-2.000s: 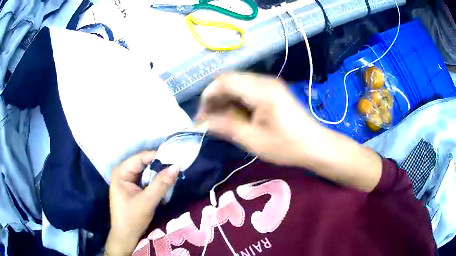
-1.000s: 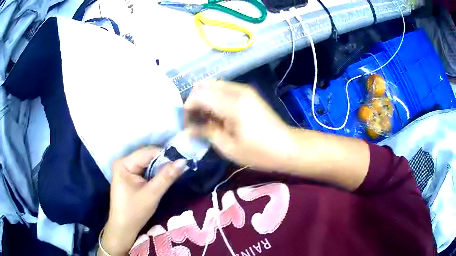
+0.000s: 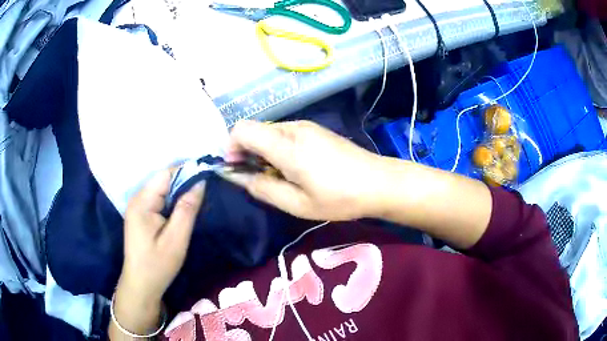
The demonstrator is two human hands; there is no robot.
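A navy garment piece (image 3: 80, 226) with a broad white panel (image 3: 133, 106) lies over the table edge and my lap. My left hand (image 3: 156, 226) pinches the folded seam edge (image 3: 193, 174) of the cloth between thumb and fingers. My right hand (image 3: 299, 170) is closed around a small dark tool (image 3: 249, 164) with a yellowish hint, mostly hidden in the palm. Its tip end is at the seam edge, just right of my left fingertips; whether it is a seam ripper or small tweezers, I cannot tell.
Scissors (image 3: 295, 65) with green and yellow loops lie on the table beside a grey ruler edge (image 3: 266, 100). A dark phone (image 3: 376, 6) and white cable (image 3: 414, 86) are at the top. A blue crate (image 3: 566, 100) holds bagged orange fruit (image 3: 498, 120). Pale cloth (image 3: 23, 200) is heaped left.
My left hand has moved left and a little down. My right hand has moved left to the seam. The pale folded part between my hands has turned, showing more navy cloth.
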